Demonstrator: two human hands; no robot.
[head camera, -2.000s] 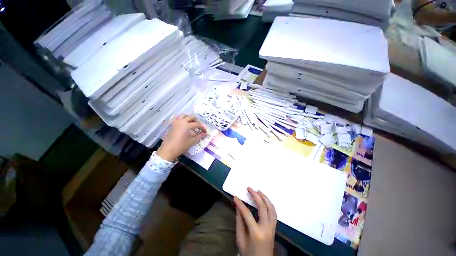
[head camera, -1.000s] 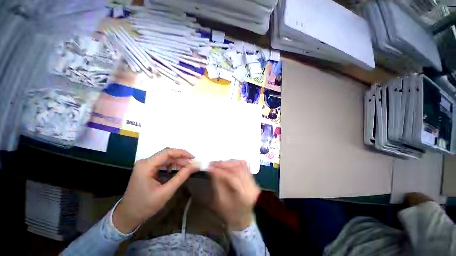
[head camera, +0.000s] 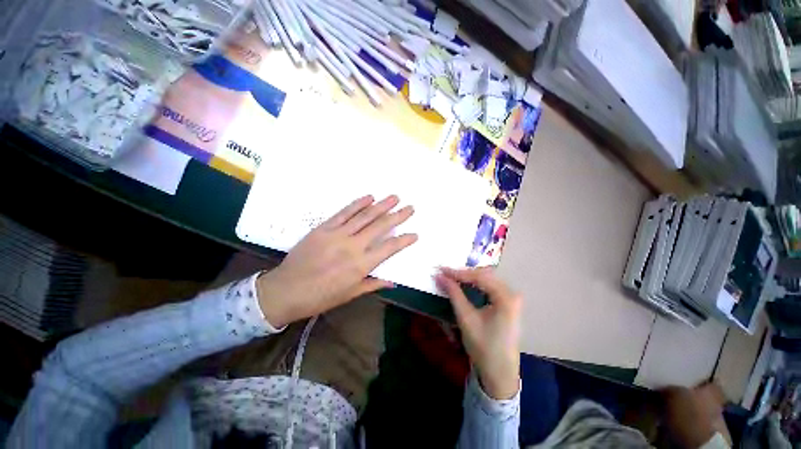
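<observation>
A large flat white panel (head camera: 351, 158) with rounded corners lies on the bench in front of me, its middle washed out by glare. My left hand (head camera: 342, 254) lies flat on its near part, fingers spread, holding nothing. My right hand (head camera: 486, 320) is at the panel's near right corner, thumb and fingertips pinched together on the edge. Glare hides whether a small part is between them. Small white parts (head camera: 79, 96) lie in a clear bag at the left.
White rods (head camera: 329, 35) fan out beyond the panel, beside small white pieces (head camera: 470, 88) on a printed sheet (head camera: 198, 123). White panel stacks (head camera: 628, 79) stand at the upper right. Framed panels with dark windows (head camera: 689, 254) lean at the right. Another person's hand (head camera: 689, 416) is at the lower right.
My hands were together at the panel's near edge; now they are apart, the left spread flat on the panel, the right at its corner. The view has tilted.
</observation>
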